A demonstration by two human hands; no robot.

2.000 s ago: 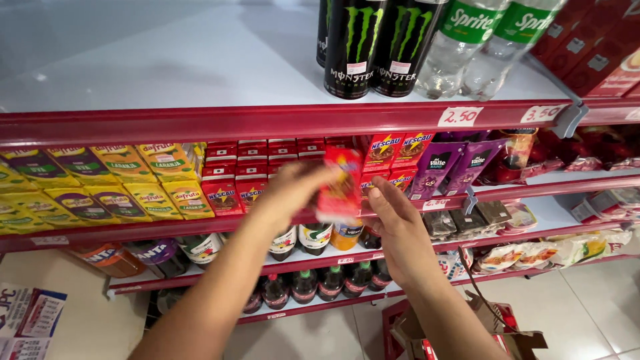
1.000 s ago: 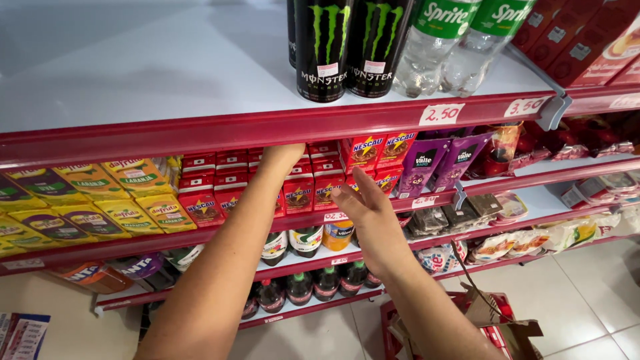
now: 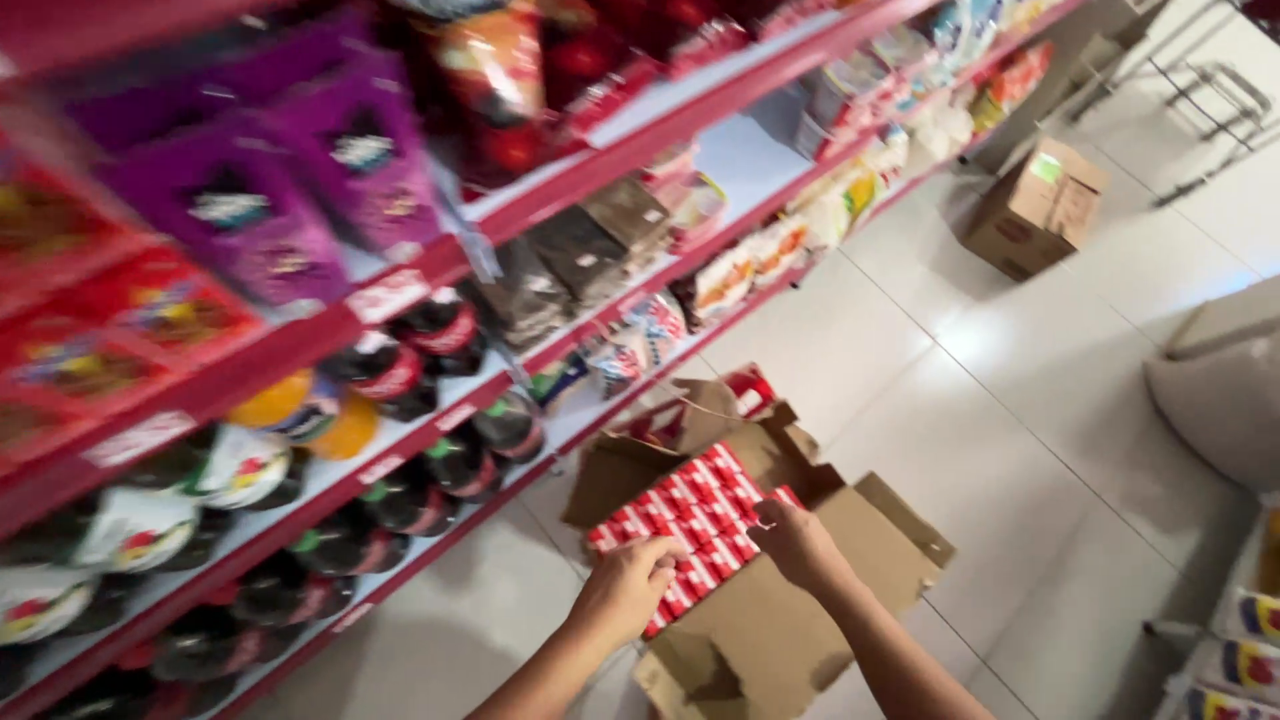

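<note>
Both my hands reach down over an opened cardboard box (image 3: pixel 790 610) with its flaps spread, standing on the floor. Inside it, small red and white drink cartons (image 3: pixel 690 520) are packed in rows. My left hand (image 3: pixel 635 580) is at the left part of the rows with curled fingers; whether it grips a carton is unclear. My right hand (image 3: pixel 795 540) is at the right end of the rows, fingers bent near a carton, its grip blurred. More red drink cartons (image 3: pixel 130 330) stand on the shelf at the left.
Purple pouches (image 3: pixel 290 180) stand beside the shelved cartons. Below are dark soda bottles (image 3: pixel 400 500) and an orange bottle (image 3: pixel 310 410). The red shelf edge (image 3: pixel 560 450) runs diagonally beside the box. Another cardboard box (image 3: pixel 1035 210) sits on the tiled floor, with a metal-legged frame (image 3: pixel 1210 100) behind it.
The view has swung down and right. Both hands have gone from the shelf of red cartons to the open box on the floor. A carton was in the hands two seconds ago.
</note>
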